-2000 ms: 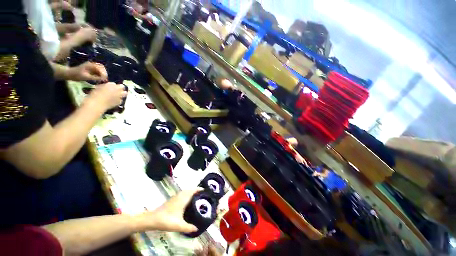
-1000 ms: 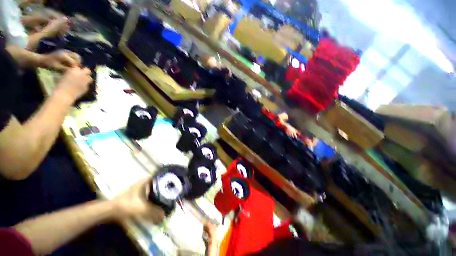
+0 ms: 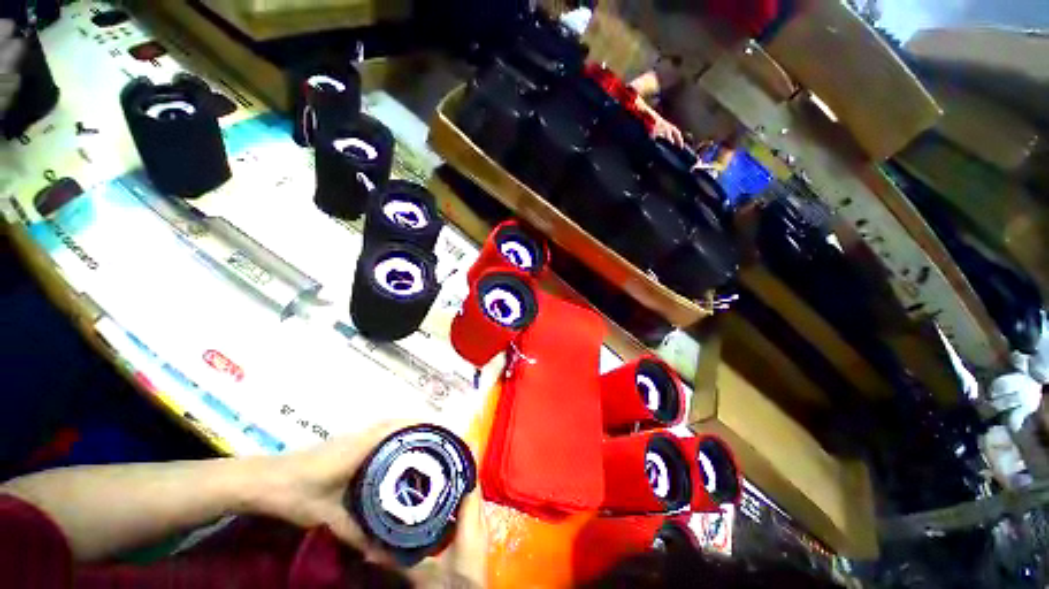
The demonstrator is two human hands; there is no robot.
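Note:
My left hand (image 3: 305,483) holds a black speaker body (image 3: 411,489) at the bottom centre, its round end facing up with a pale ring around a dark centre. My right hand (image 3: 469,547) shows only as a blurred strip of skin against the unit's right side, mostly cut off or hidden; its grip is unclear. Several other black speaker bodies stand on the printed table sheet (image 3: 173,322), the nearest one (image 3: 395,293) above the held unit. Two red speaker bodies, one here (image 3: 481,328), stand beside a flat red case (image 3: 552,414).
More red speaker bodies (image 3: 627,466) lie right of the red case, with an orange sheet (image 3: 523,552) below it. A carton tray (image 3: 598,262) packed with black cylinders runs behind. An open empty carton (image 3: 788,460) is at the right. Another person's hand (image 3: 665,129) shows at the back.
The view has moved closer and lower over the table. My left hand, with the black unit, is lower and nearer me. My right hand is now against the unit's right side.

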